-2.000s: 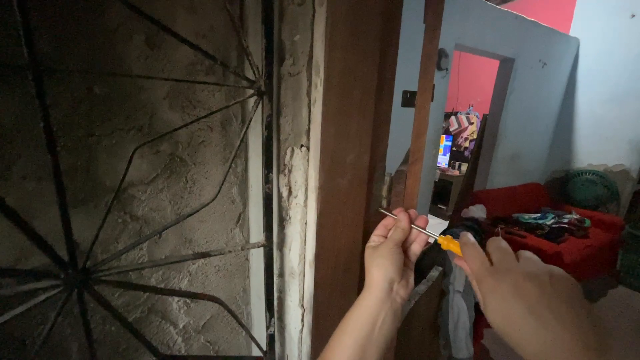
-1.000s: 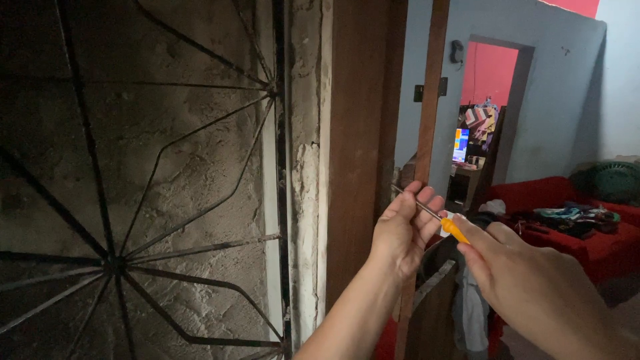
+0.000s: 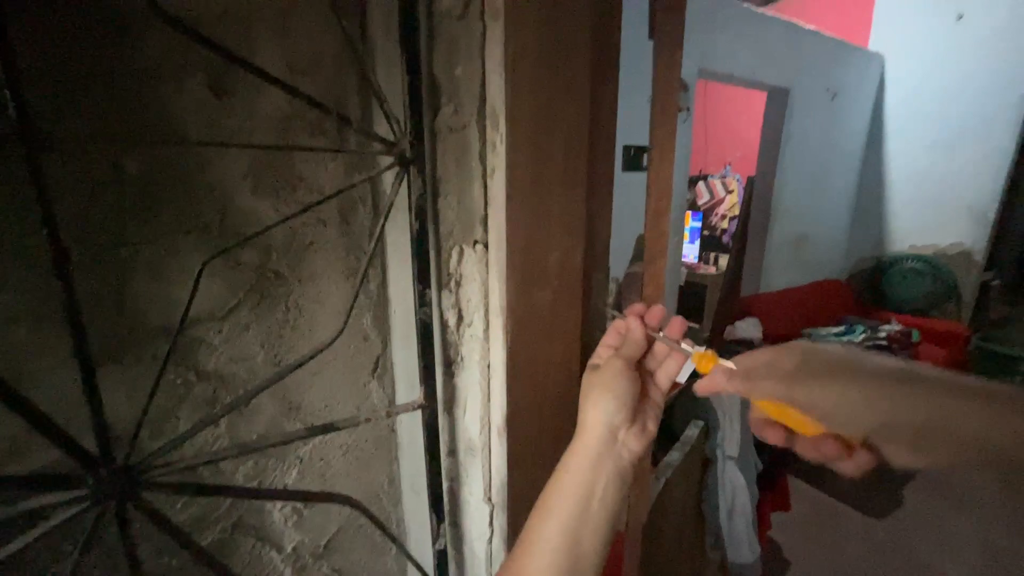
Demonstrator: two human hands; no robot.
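Note:
My right hand (image 3: 824, 400), blurred, is closed around the yellow handle of a screwdriver (image 3: 788, 416) at the right of centre. Its metal shaft slants up and left to my left hand (image 3: 632, 368), which pinches it between thumb and fingers, palm turned up. The tip lies near the edge of a brown wooden door frame (image 3: 552, 240). Whether the tip touches anything there cannot be told. A narrow wooden upright (image 3: 666, 160) rises just behind my left fingertips.
A black metal grille (image 3: 112, 480) stands before a rough wall at left. Pale, chipped masonry (image 3: 468, 304) borders the frame. Behind my hands are hanging grey cloth (image 3: 732, 472), a red sofa (image 3: 800, 304) with clothes, a green fan-like round object (image 3: 916, 284) and a doorway.
My right hand has shifted its hold on the handle, and more of the yellow handle shows below it. My left hand keeps its pinch on the shaft.

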